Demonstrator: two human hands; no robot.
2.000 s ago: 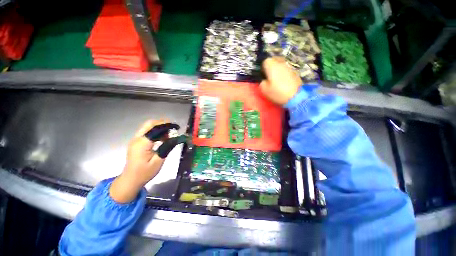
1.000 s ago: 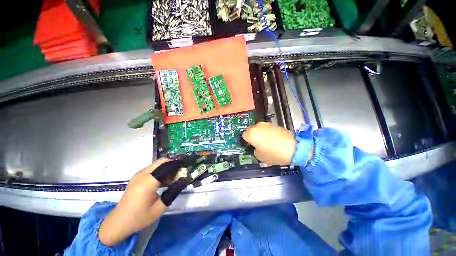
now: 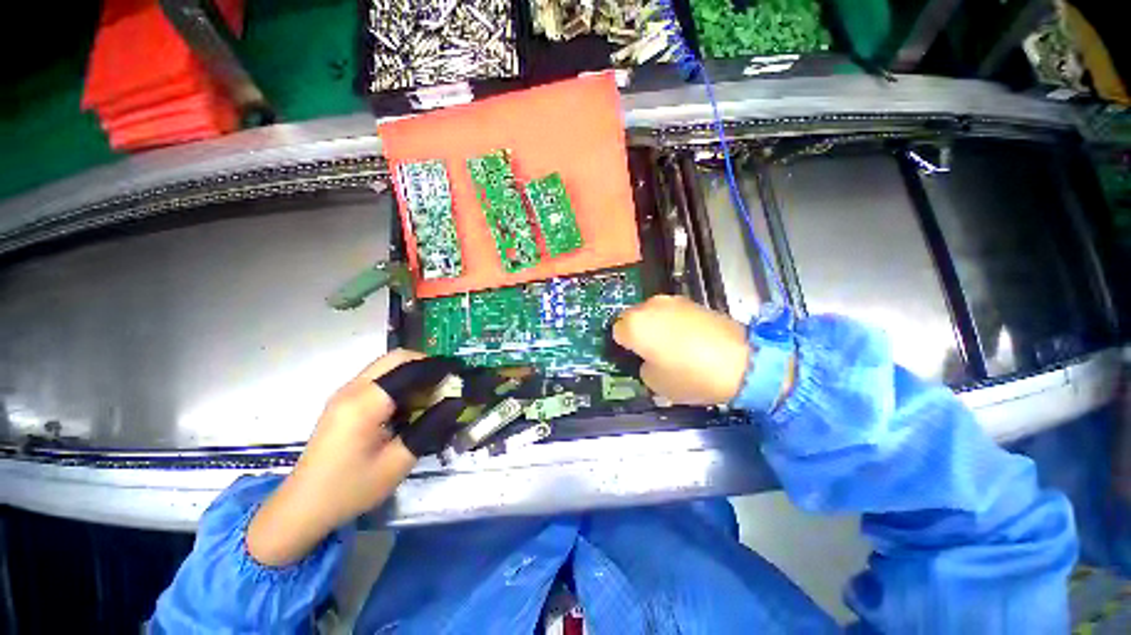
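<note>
The main board lies green in its black carrier. A red sheet covers its far part, with three daughter boards lying on it. My left hand, with black finger cots, is at the carrier's near left corner. A pale part shows between its thumb and finger; whether it is held is unclear. My right hand is at the board's near right side, fingers bent down; its fingertips and anything in them are hidden. Pallet clips lie along the near edge between the hands.
Bins of silver parts, cream parts and green parts stand beyond the far rail. Red sheets are stacked at the upper left. A green clip sticks out left of the carrier. A blue cord runs to my right wrist.
Two seconds ago my right hand was at the cream bin; it came down to the board. My left hand moved to the near clips. Over the last second both hands have stayed nearly in place.
</note>
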